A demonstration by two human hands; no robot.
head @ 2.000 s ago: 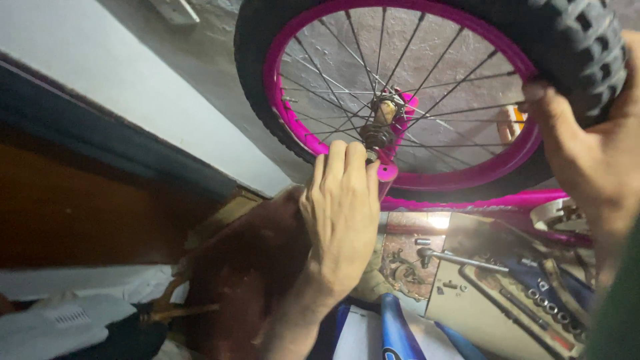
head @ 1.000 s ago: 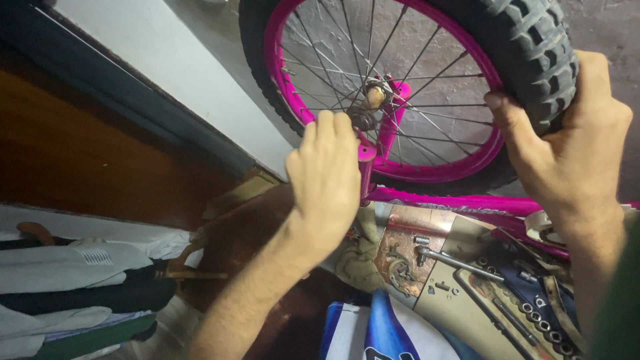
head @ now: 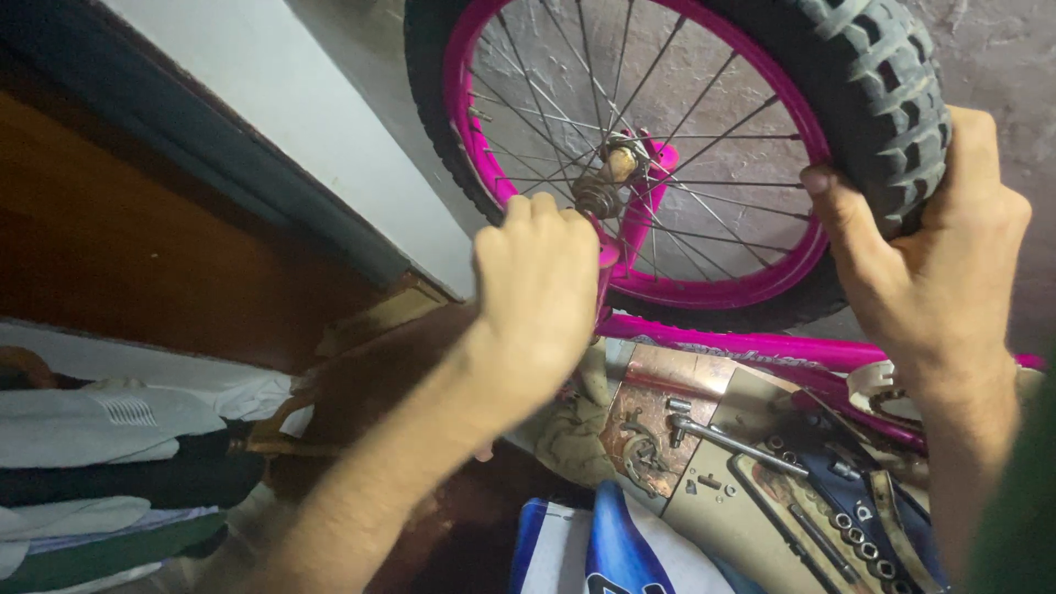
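Note:
A bicycle wheel with a pink rim [head: 738, 293] and a black knobby tyre [head: 887, 124] sits at the pink fork [head: 642, 210]. My right hand [head: 932, 247] grips the tyre at its right side, thumb on the rim's edge. My left hand [head: 540, 285] is curled at the near fork end, beside the wheel hub [head: 606, 181]; its fingers hide whatever they touch, so I cannot tell what is in it. A pink frame tube [head: 759, 348] runs to the right below the wheel.
A ratchet wrench [head: 734, 445], sockets [head: 854, 535] and small metal parts [head: 643, 454] lie on the tiles below the frame. A beige cloth [head: 569, 433] is beside them. Blue and white fabric [head: 627, 544] is at the bottom; hanging clothes [head: 99, 429] are at the left. A white wall edge [head: 330, 124] borders the wheel.
My left hand has turned at the fork end, its knuckles now further up. My right hand still holds the tyre.

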